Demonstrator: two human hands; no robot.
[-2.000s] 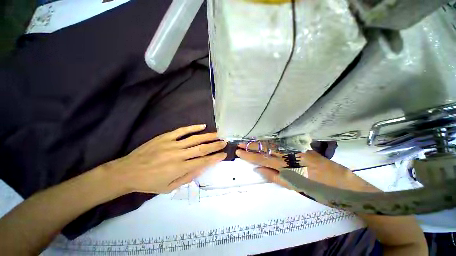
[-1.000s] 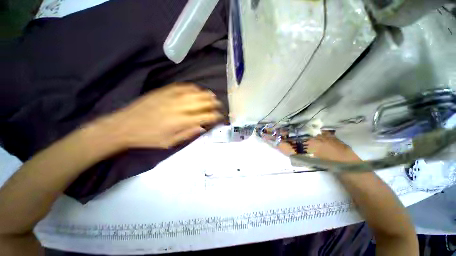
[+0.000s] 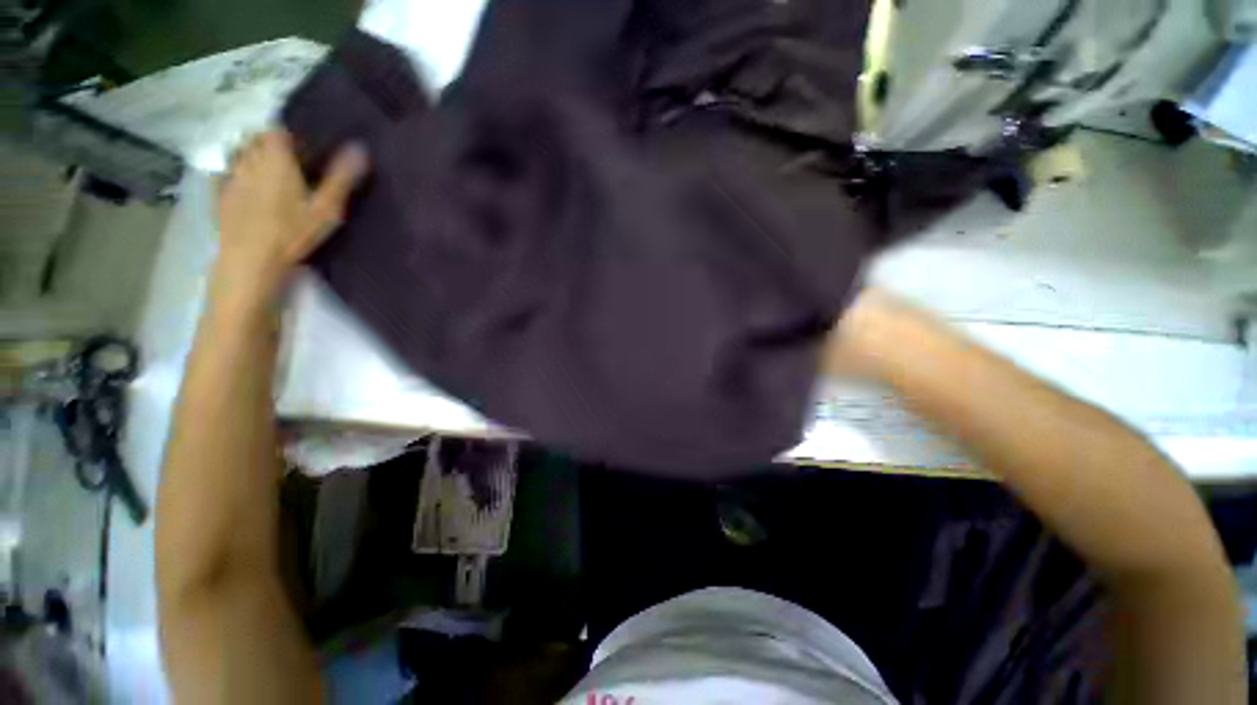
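The dark purple-brown garment piece (image 3: 552,276) is spread and blurred across the middle of the view, over the white table and its front edge. My left hand (image 3: 283,200) holds the cloth's left edge between thumb and fingers. My right hand (image 3: 869,338) is at the cloth's lower right edge; its fingertips are hidden by the cloth. The sewing machine (image 3: 1103,69) is at the upper right, and dark cloth reaches the area of its presser foot. The needle cannot be made out.
The white table (image 3: 1075,289) runs along the right. Black-handled scissors (image 3: 104,413) lie on a surface at far left. A grey machine part (image 3: 124,152) is at upper left. A white-grey rounded thing with red marks (image 3: 731,647) is at the bottom middle, below the table edge.
The view has shifted left and down. My left hand has gone from beside the needle to the cloth's far left edge. My right hand has come out from under the machine head. The cloth is pulled forward.
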